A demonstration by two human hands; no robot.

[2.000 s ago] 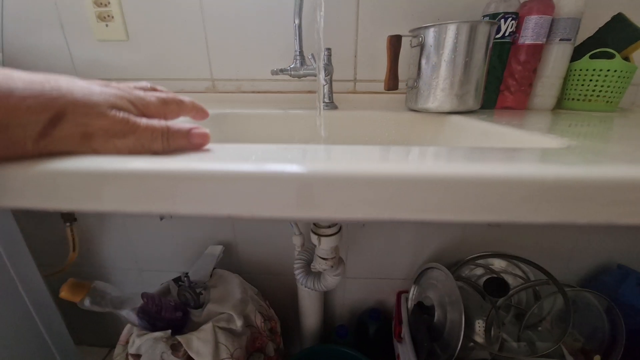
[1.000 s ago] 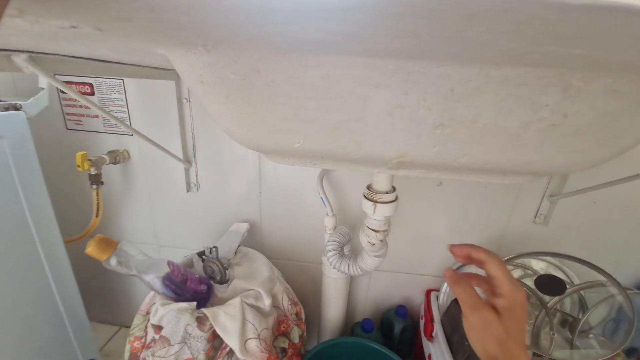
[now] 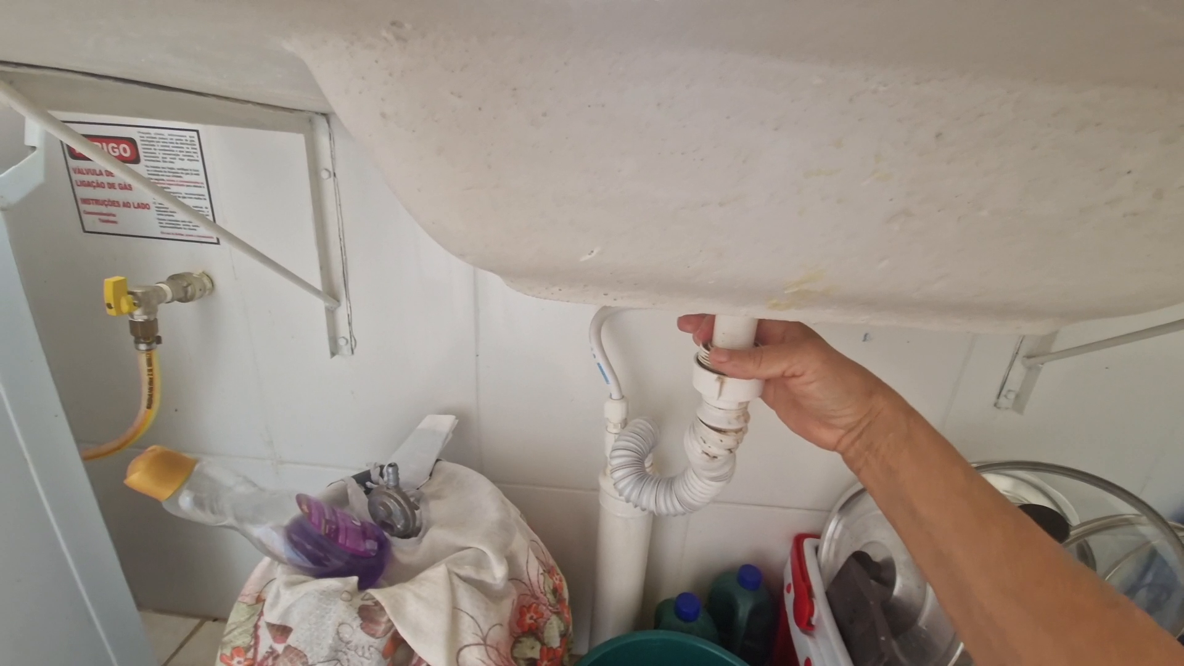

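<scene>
Under the white sink basin (image 3: pixel 703 166), my right hand (image 3: pixel 795 379) reaches in from the lower right and closes around the drain tailpiece (image 3: pixel 735 331), with the thumb across its front just above the white slip nut (image 3: pixel 728 382). Below the nut, a corrugated flexible drain hose (image 3: pixel 671 476) curves in a U to the left and up toward a vertical white waste pipe (image 3: pixel 622 555). A thinner white tube (image 3: pixel 603 356) joins at the top of that pipe. Brown grime shows on the upper hose. My left hand is out of view.
A yellow-handled gas valve (image 3: pixel 139 298) and hose are on the left wall. Below, a purple-liquid bottle (image 3: pixel 314 527) and a gas regulator (image 3: pixel 396 509) rest on a floral cloth cover (image 3: pixel 499 573). A teal tub (image 3: pixel 661 649), green bottles (image 3: pixel 743 606) and pot lids (image 3: pixel 860 536) stand lower right.
My right hand has moved up from in front of the pot lids and closed around the drain pipe. A hand on the sink edge two seconds ago is gone from view. The view has tilted down since then.
</scene>
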